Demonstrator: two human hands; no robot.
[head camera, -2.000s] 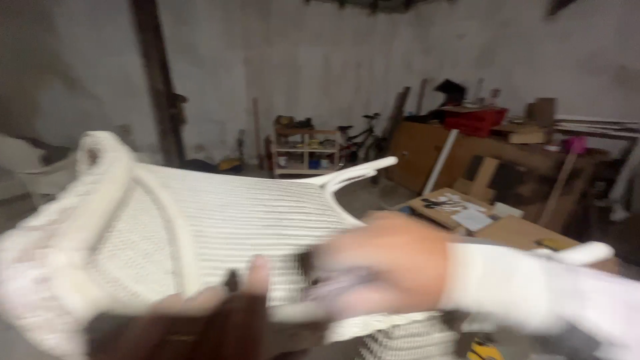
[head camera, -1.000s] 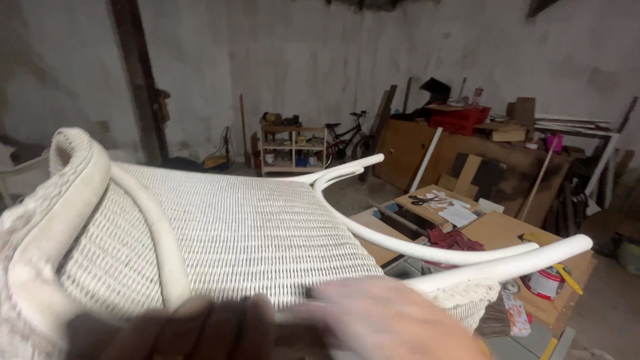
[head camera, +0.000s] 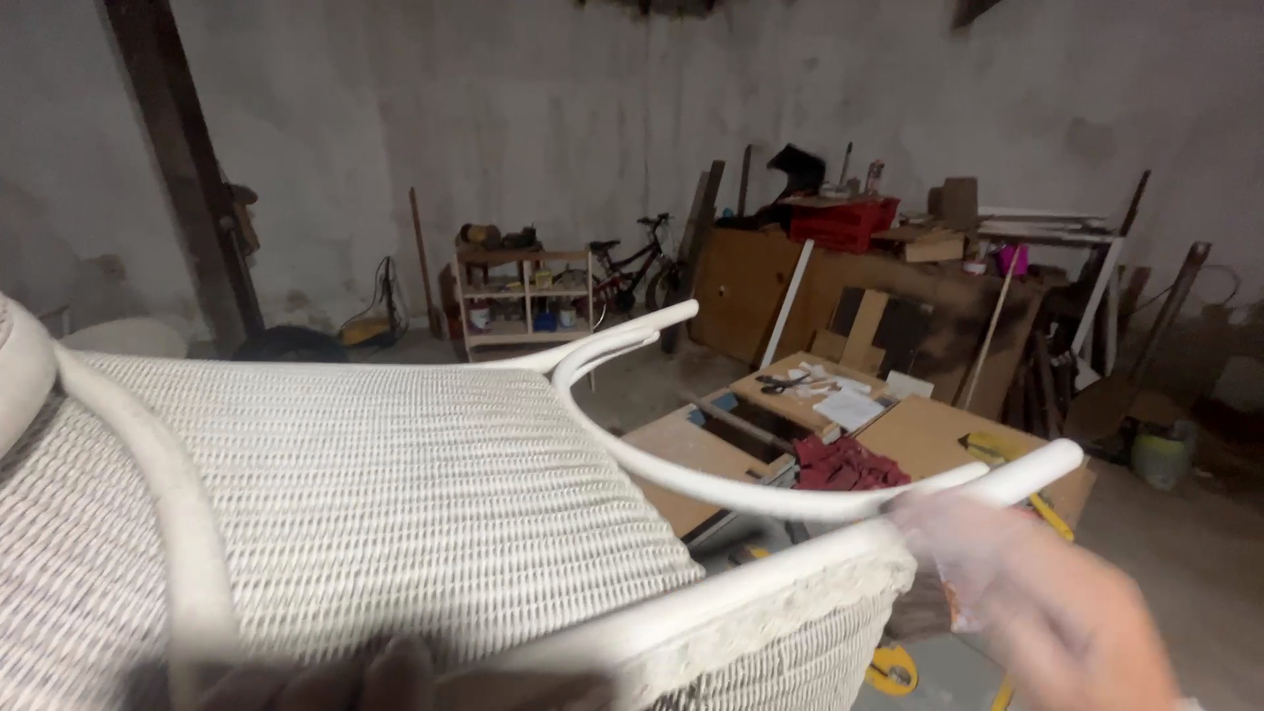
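A white-painted wicker chair (head camera: 395, 474) lies tipped across the lower left, its curved legs pointing right. My right hand (head camera: 1047, 583), blurred, is at the base of the near white leg (head camera: 1027, 474), beside the end of the woven edge. Whether its fingers grip the leg or hold something small cannot be told. My left hand (head camera: 326, 681) is dark and blurred at the bottom edge, along the near rail (head camera: 671, 617) of the chair; most of it is cut off or in shadow.
Beyond the chair stands a wooden work table (head camera: 928, 439) with a dark red cloth (head camera: 849, 464), scissors (head camera: 780, 383) and papers (head camera: 849, 407). A yellow tape measure (head camera: 892, 671) lies below. Farther back are a wooden shelf (head camera: 523, 341), a bicycle (head camera: 637, 267) and a red crate (head camera: 844, 225).
My right hand has moved right along the chair's near rail, from near my left hand to the leg. My left hand stays low by the rail.
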